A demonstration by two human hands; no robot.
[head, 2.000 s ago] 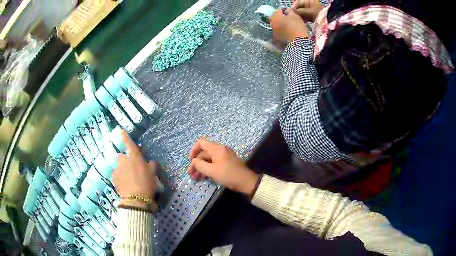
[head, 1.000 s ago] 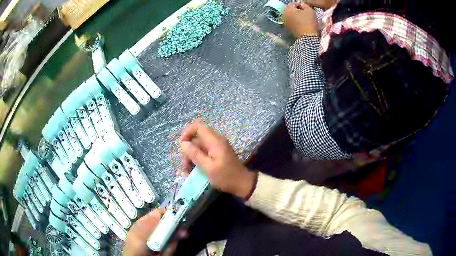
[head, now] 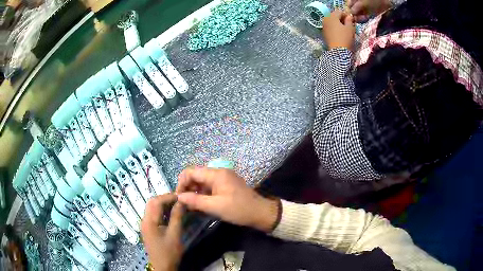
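Observation:
A handheld fan body shows only as a teal end (head: pixel 220 164) beyond my right hand; the rest is hidden by my hands. My left hand (head: pixel 161 227) is curled around its lower part at the table's near edge. My right hand (head: pixel 227 198) meets it, thumb and forefinger pinched together over the fan; whether a tiny part is between them cannot be told. Open fan handles with dark and red wires (head: pixel 127 182) stand in close rows just left of my hands.
More rows of fans (head: pixel 95 119) and three handles (head: pixel 156 77) lie farther off. A teal heap of small parts (head: pixel 227 24) is at the mat's far side. Beyond is a green belt (head: pixel 87 58) with a fan (head: pixel 131 32). A co-worker's checked sleeve (head: pixel 341 116) is at the right.
My left hand took a fan from the rows and brought it to my right hand. Since a second ago, my hands have come together over it and cover most of it.

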